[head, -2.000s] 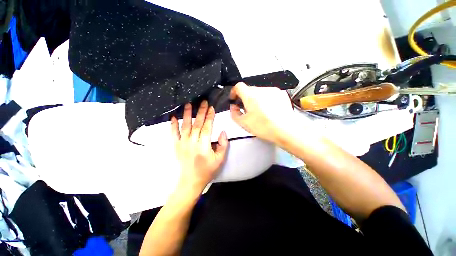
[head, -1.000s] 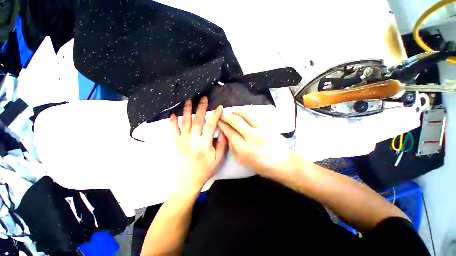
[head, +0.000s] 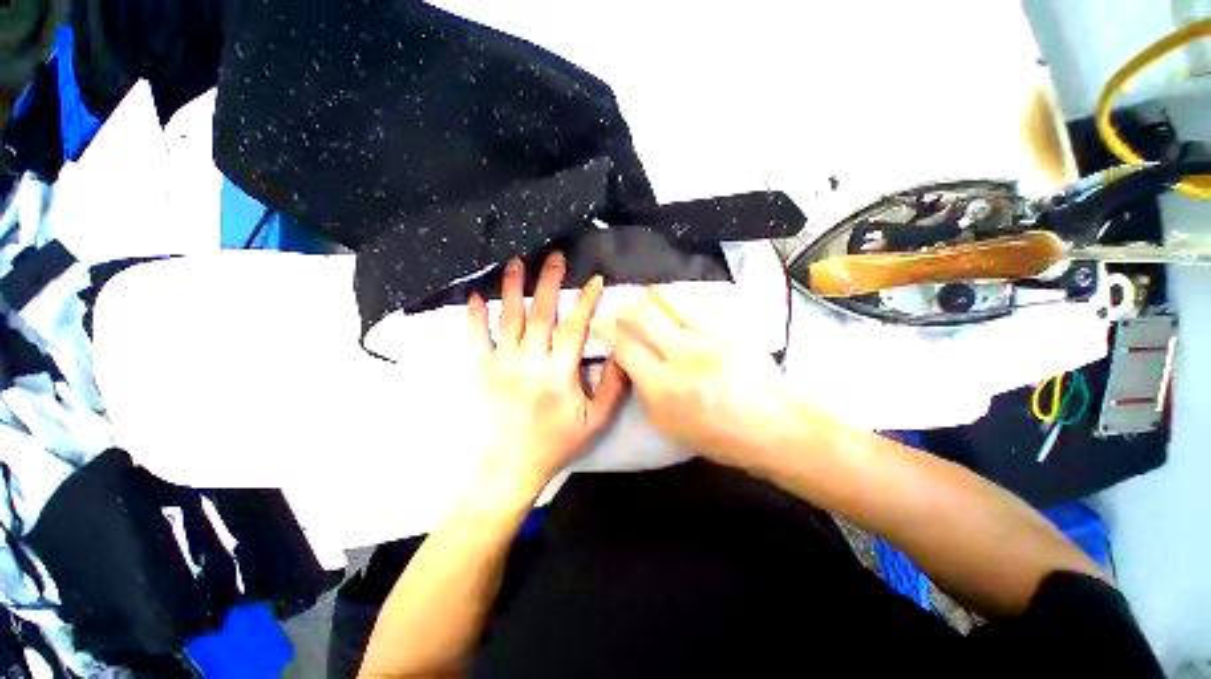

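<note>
A black speckled garment [head: 425, 133] lies over the white padded board [head: 226, 385], its body trailing to the back. A white inner waistband strip [head: 711, 312] runs along the board, with smooth black lining [head: 644, 259] behind it. A narrow black tab [head: 737, 215] points right. My left hand [head: 538, 378] lies flat on the strip, fingers spread. My right hand [head: 671, 378] touches the strip beside it, fingertips close to my left hand; whether it pinches cloth cannot be told.
A steam iron [head: 930, 259] with an orange-brown handle rests at the right, its tip towards the tab. Snips [head: 1056, 405] lie on a dark shelf at lower right. White-and-black garments [head: 53, 332] are heaped at left. A blue crate [head: 916, 577] stands below right.
My right hand has moved from the lining edge down and left onto the white strip beside my left hand. The tab and lining are more exposed. My left hand stays on the strip.
</note>
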